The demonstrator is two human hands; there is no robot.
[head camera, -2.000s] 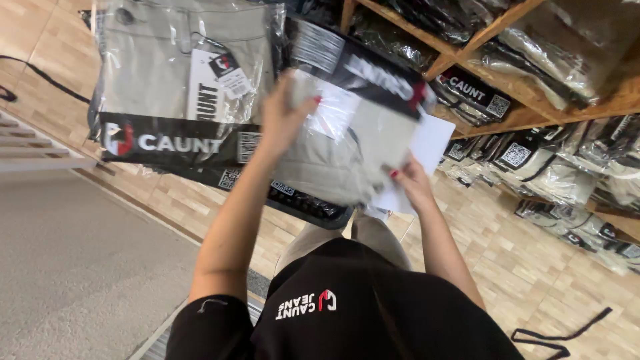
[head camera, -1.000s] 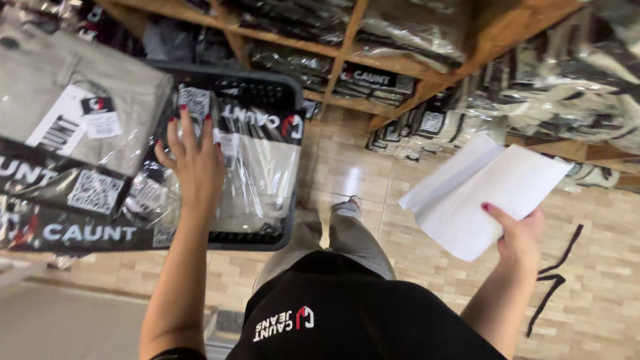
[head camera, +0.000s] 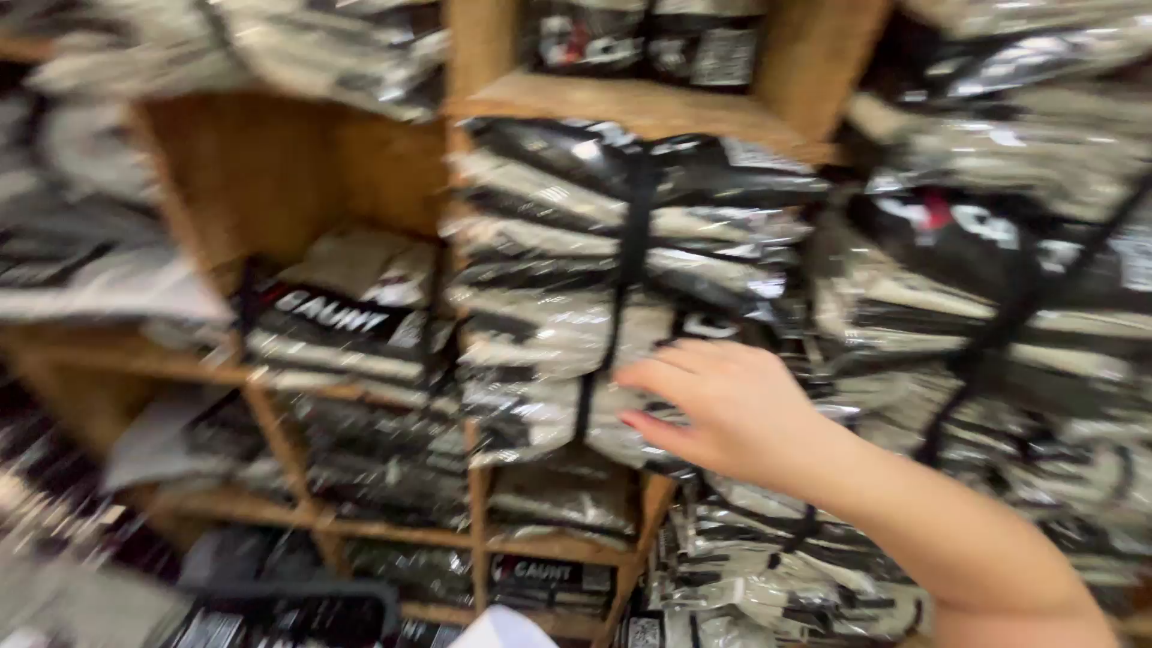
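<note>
My right hand (head camera: pixel 720 405) reaches in from the lower right to a strapped stack of plastic-bagged garments (head camera: pixel 540 270) in the middle of the shelving. Its fingers are apart beside the black strap (head camera: pixel 634 243); whether they touch the stack is blurred. The tip of a white paper (head camera: pixel 504 630) shows at the bottom edge, and what holds it is out of sight. My left hand is not in the frame. At the lower left is the rim of a black plastic crate (head camera: pixel 306 589) with bagged garments by it.
Wooden shelving (head camera: pixel 630 103) with square compartments fills the view. A short pile of bagged garments (head camera: pixel 342 315) lies in the compartment to the left. Another strapped stack (head camera: pixel 954 306) stands at the right, and bagged garments (head camera: pixel 738 576) are piled below.
My right hand, which held the white paper one second ago, is now up at the strapped stack. My left hand has left the view. The view has swung to the shelves.
</note>
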